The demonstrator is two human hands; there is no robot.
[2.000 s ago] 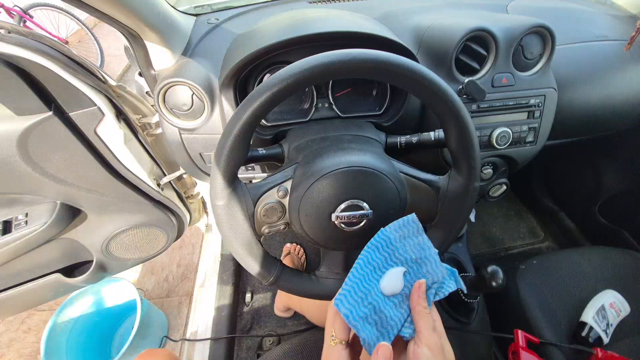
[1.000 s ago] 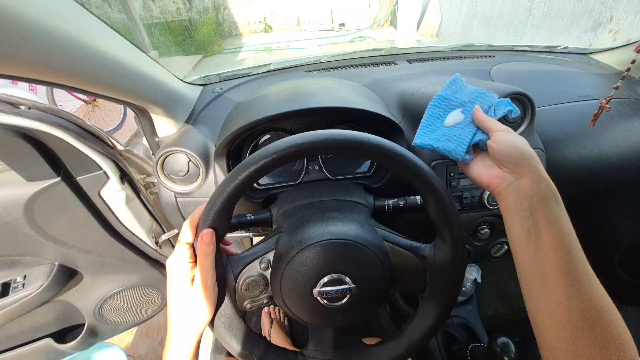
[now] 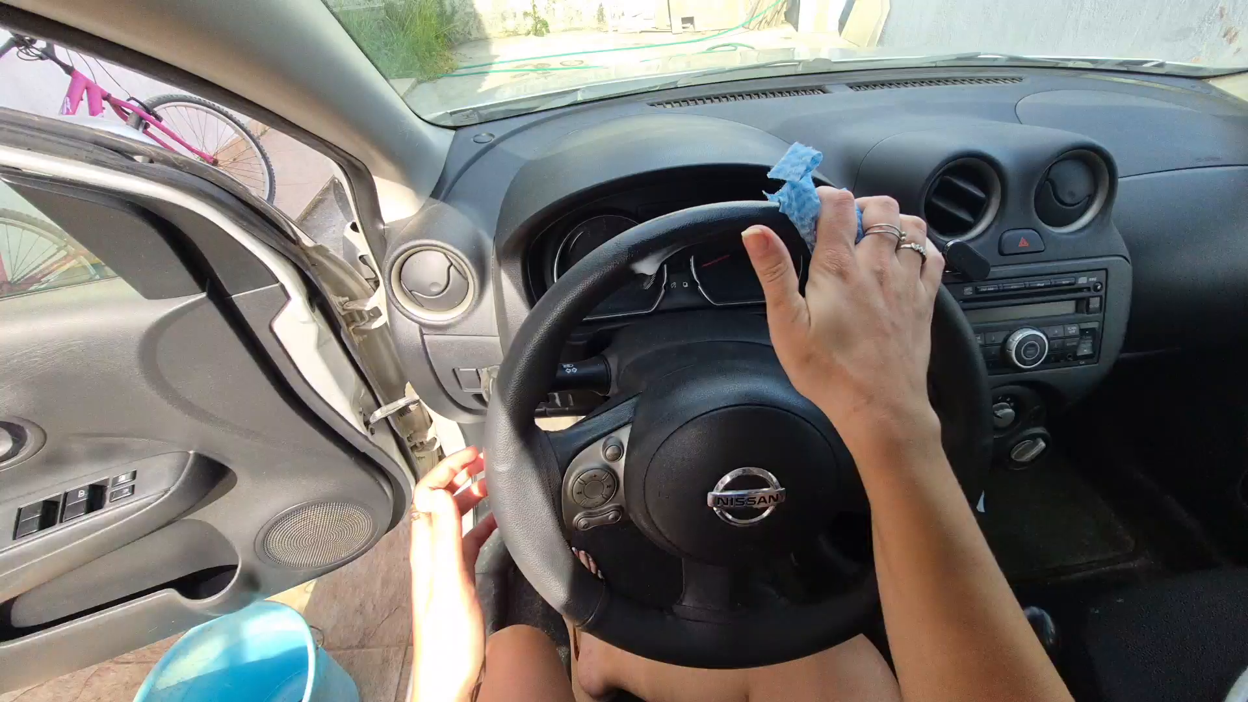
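Observation:
My right hand (image 3: 858, 292) presses a blue wiping cloth (image 3: 799, 195) against the upper right of the black steering wheel's rim (image 3: 531, 390); part of the cloth sticks out past my fingers and the rest is hidden under them. A whitish smear (image 3: 648, 263) shows on the rim's upper left. My left hand (image 3: 453, 502) is beside the rim's left side, fingers slightly bent and apart, holding nothing; whether its fingertips touch the rim I cannot tell.
On the left the car door (image 3: 195, 370) stands open, with a light blue bucket (image 3: 249, 658) on the ground beside it and a pink bicycle (image 3: 127, 112) outside. Behind the wheel are the instrument cluster and the dashboard (image 3: 643, 146). The car radio (image 3: 1033, 322) is at the right.
My right hand has brought the cloth from beside the wheel, over the radio area, onto the rim. My left hand, on the rim's left side a second ago, has moved lower and off its grip.

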